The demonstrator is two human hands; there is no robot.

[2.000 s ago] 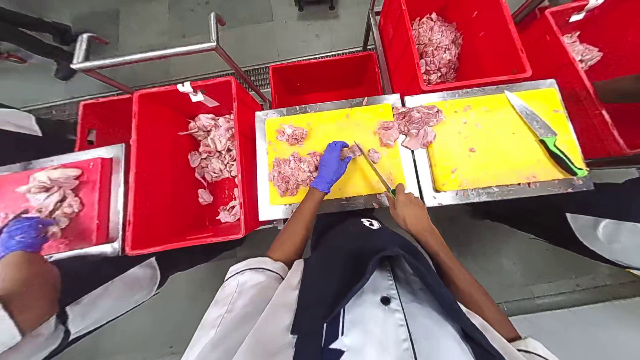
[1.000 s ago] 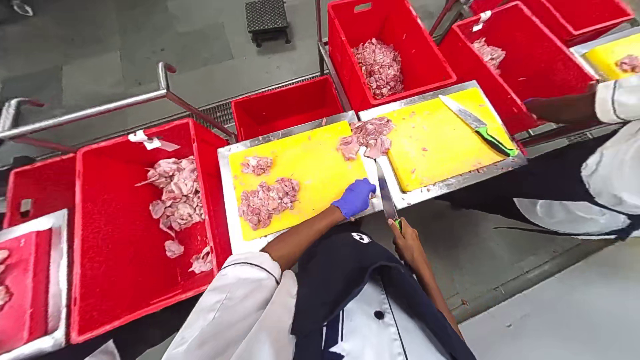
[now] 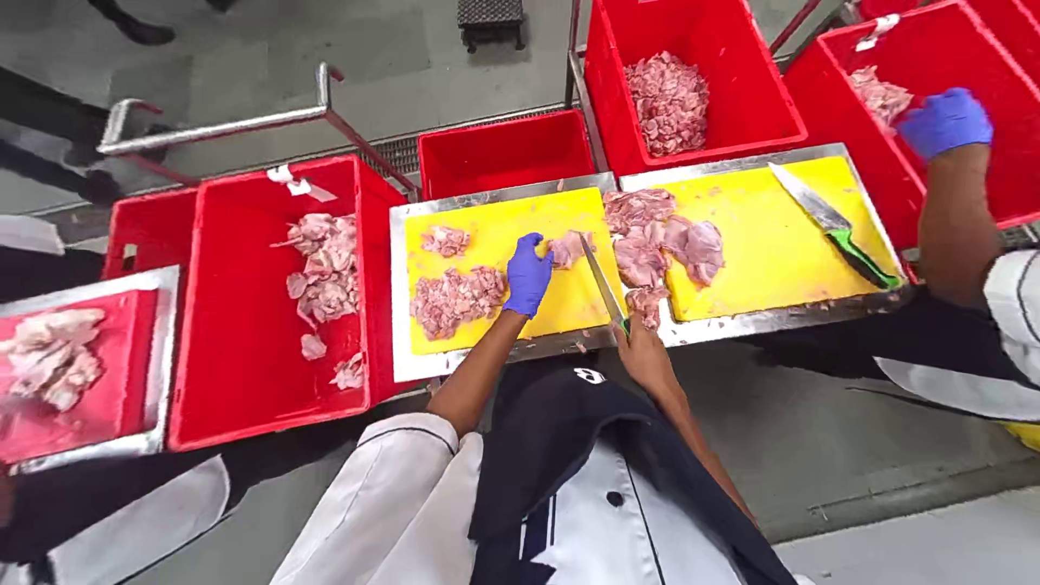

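Observation:
My left hand (image 3: 529,275), in a blue glove, touches the left end of a small piece of raw meat (image 3: 569,249) on the yellow cutting board (image 3: 520,221). Bare, my right hand (image 3: 643,354) grips a knife (image 3: 602,280) with a green and black handle; its blade tip lies at the right side of that piece. Left of my gloved hand are a pile of cut meat (image 3: 457,301) and a smaller heap (image 3: 445,240). Larger raw pieces (image 3: 641,231) lie to the right, across the trays' joined edges. Whether my left fingertips pinch the meat is hard to tell.
A second yellow board (image 3: 756,244) holds another knife (image 3: 830,219). Red crates (image 3: 268,325) with meat stand left and right, and a red crate (image 3: 508,154) is behind my board. A co-worker's gloved hand (image 3: 947,123) reaches over the right crate. A metal rail (image 3: 219,128) stands behind.
My left hand has moved from the board's near right edge to a small meat piece further left. The meat between the boards is more spread out. A co-worker's gloved hand has appeared at right.

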